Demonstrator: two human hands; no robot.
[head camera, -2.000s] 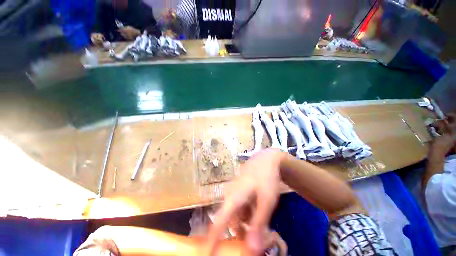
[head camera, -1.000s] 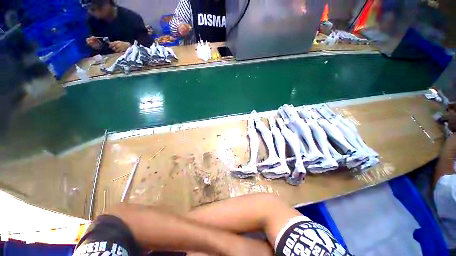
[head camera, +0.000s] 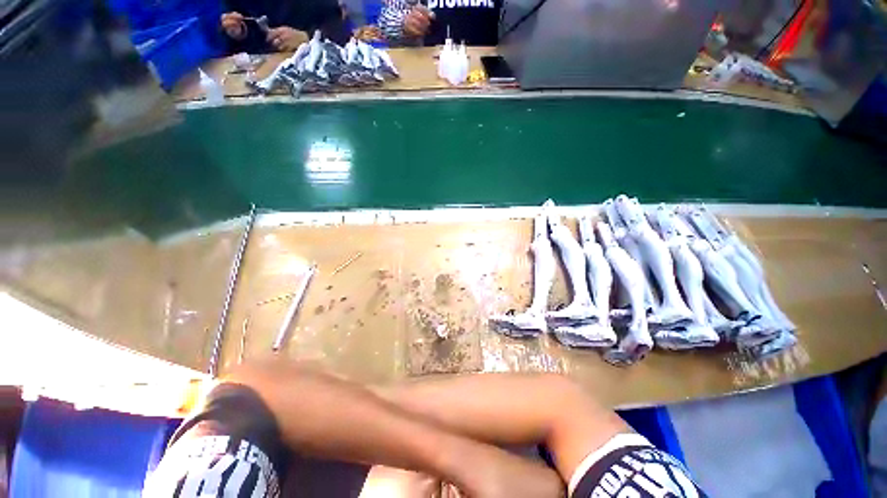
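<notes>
My forearms cross at the bottom centre, in front of the bench edge. My left hand (head camera: 520, 479) is low at the picture's bottom edge, mostly cut off. Part of another hand, seemingly my right hand (head camera: 404, 482), shows at the bottom edge left of it. Fingers and anything held are hidden or out of the picture. Pale grey figure legs (head camera: 671, 282) lie in an overlapping row on the bench at right, darker feet toward me. A stained work patch (head camera: 443, 336) with a small whitish dab lies left of them.
A metal-handled tool (head camera: 295, 307), thin sticks (head camera: 347, 262) and a long thin rod (head camera: 233, 292) lie on the left bench. The green conveyor (head camera: 467, 156) runs behind. A lined blue tote (head camera: 827, 428) is lower right. Across the belt, a person's hands (head camera: 282, 37) work near more legs.
Two seconds ago a blurred hand was raised over the bench's front edge. It has dropped out of the bench area and my forearms are now crossed low. The view has also shifted.
</notes>
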